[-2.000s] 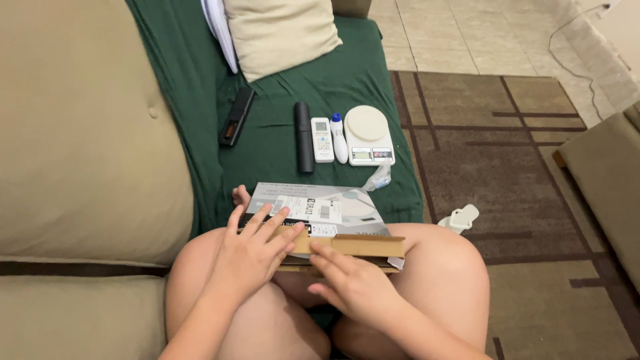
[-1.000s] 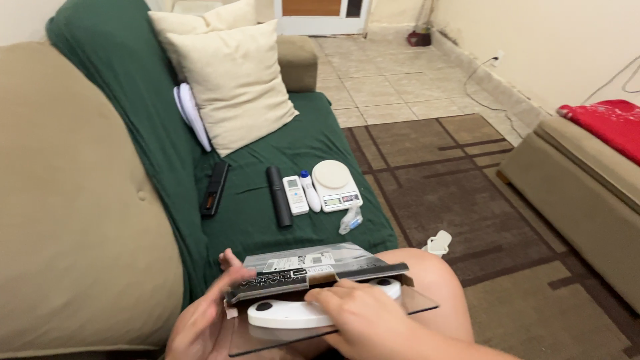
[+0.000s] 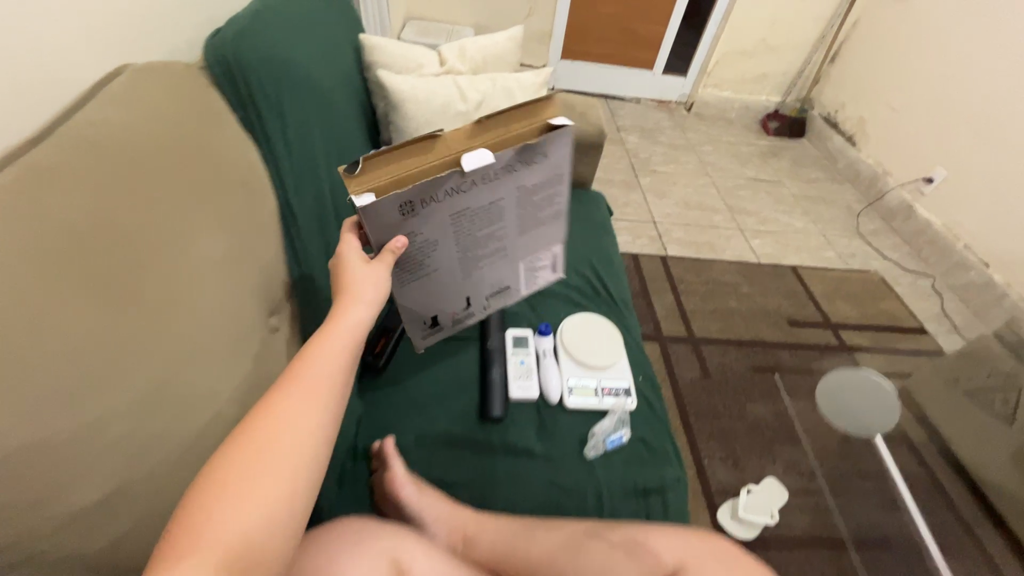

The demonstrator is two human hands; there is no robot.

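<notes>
My left hand (image 3: 364, 268) grips the left edge of an open cardboard box (image 3: 480, 240) for an electronic scale, its open end tilted upward over the green sofa cover. At the right edge, part of a clear glass plate with a grey disc (image 3: 858, 402) and a white bar shows; my right hand is out of view. Below the box lie a black elongated case (image 3: 494, 376), a white remote control (image 3: 522, 364), a white handheld device with a blue tip (image 3: 548, 368) and a white kitchen scale (image 3: 592, 360). A clear plastic bag (image 3: 608, 434) lies beside the kitchen scale.
Cream pillows (image 3: 456, 104) stand at the sofa's far end. A dark object (image 3: 384, 340) lies partly behind my left forearm. White flip-flops (image 3: 754, 508) rest on the brown rug (image 3: 768, 320). A cable (image 3: 888, 254) trails along the wall at right.
The box has moved from my lap to above the sofa, held in my left hand. The glass plate with white parts is now apart from it at right. My right hand has left view.
</notes>
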